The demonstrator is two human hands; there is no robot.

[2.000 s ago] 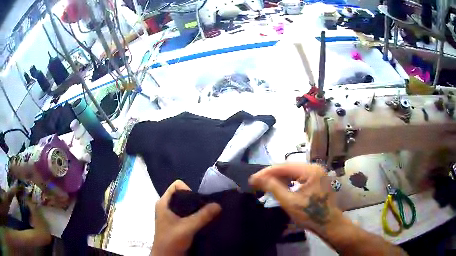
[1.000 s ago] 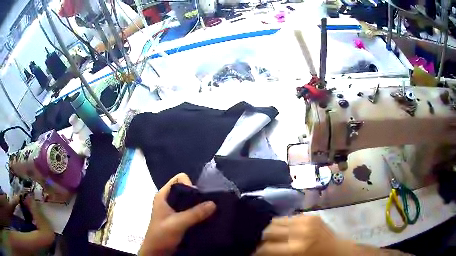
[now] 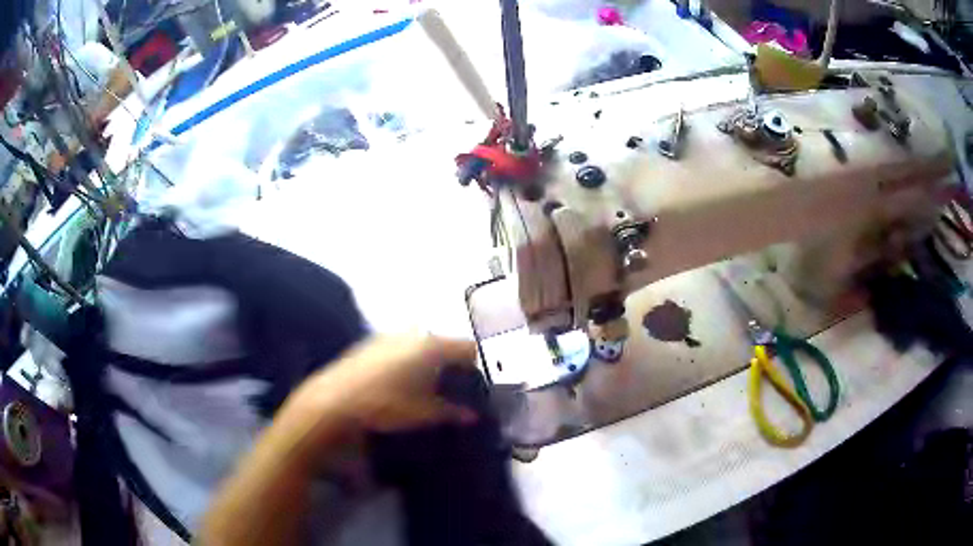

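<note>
My left hand [image 3: 363, 400] is blurred. It reaches in from the bottom left, and its fingers are closed on black fabric [image 3: 453, 469] that hangs down to the bottom edge. This fabric is just left of the needle plate [image 3: 523, 357] of the sewing machine [image 3: 694, 224]. The black and grey garment body [image 3: 176, 325] lies bunched on the left, with light grey areas crossed by a black stripe. Whether the held fabric joins it is hidden behind my hand and forearm. My right hand is not in view.
Scissors with yellow and green handles [image 3: 784, 389] lie on the machine bed at the right. A red cloth tie [image 3: 501, 160] is on the machine head. Crumpled clear plastic [image 3: 320, 144] lies behind the garment. A purple machine part [image 3: 21, 432] shows at the left edge.
The view has swung right, so the machine appears further left. The garment body has been shifted and bunched at the left. My left hand has moved towards the needle plate with black fabric. My right hand has left view.
</note>
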